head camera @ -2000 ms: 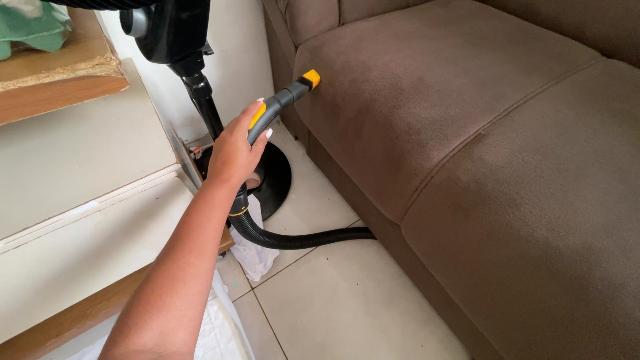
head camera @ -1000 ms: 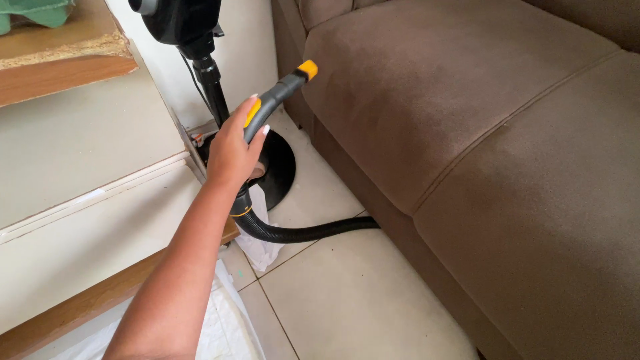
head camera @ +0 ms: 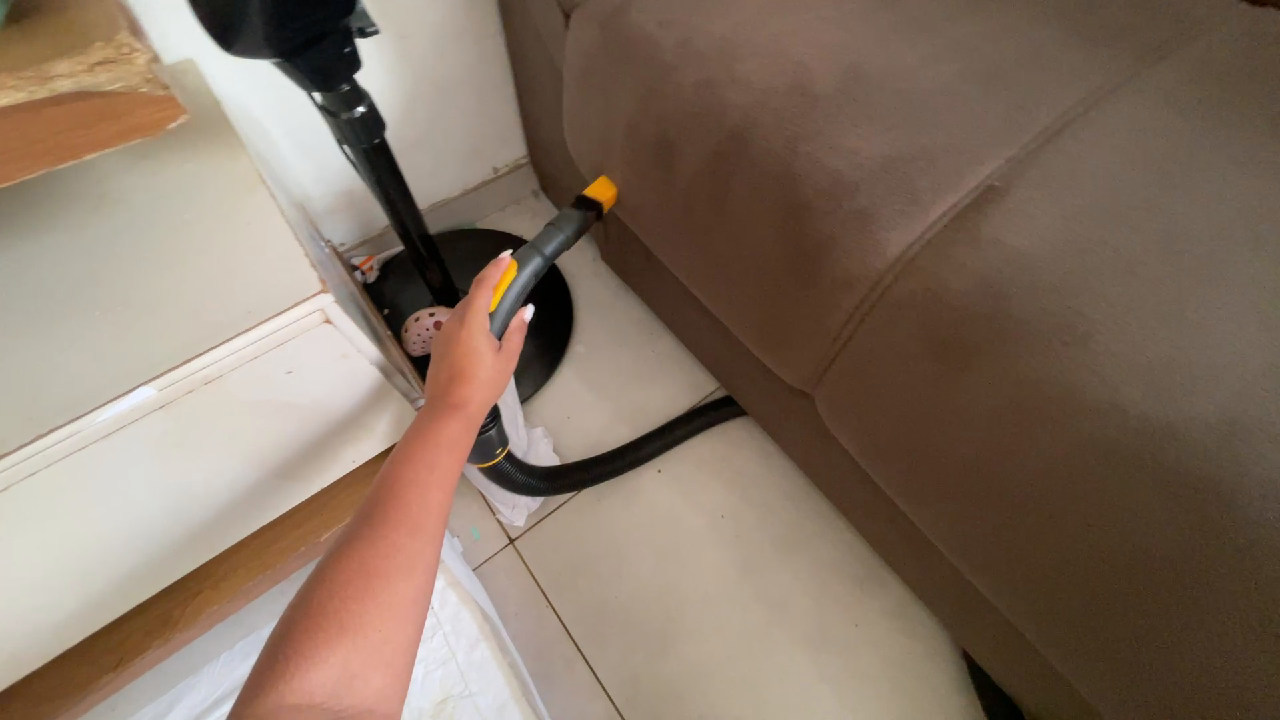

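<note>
My left hand (head camera: 470, 350) is closed around the grey curved handle (head camera: 540, 258) of a vacuum cleaner hose, with a finger by its yellow part. The handle's short end has a yellow tip (head camera: 601, 193) at the front edge of a brown upholstered sofa (head camera: 930, 280); whether it touches the fabric I cannot tell. Darker patches show on the sofa seat. From below my hand, the black corrugated hose (head camera: 620, 464) curves over the tiles to the sofa's base. My right hand is not in view.
Behind my hand, a black pole (head camera: 400, 210) stands on a round black base (head camera: 545, 320). A pink perforated piece (head camera: 422, 330) lies there. A white cloth or bag (head camera: 535, 450) is beside the hose. Pale shelving with a wooden edge (head camera: 200, 570) stands left, with white sheeting (head camera: 470, 640) below it.
The yellow tip was over the sofa seat's corner at first; now it is lower, at the seat's front edge. The hand keeps its hold on the handle. The view has shifted somewhat.
</note>
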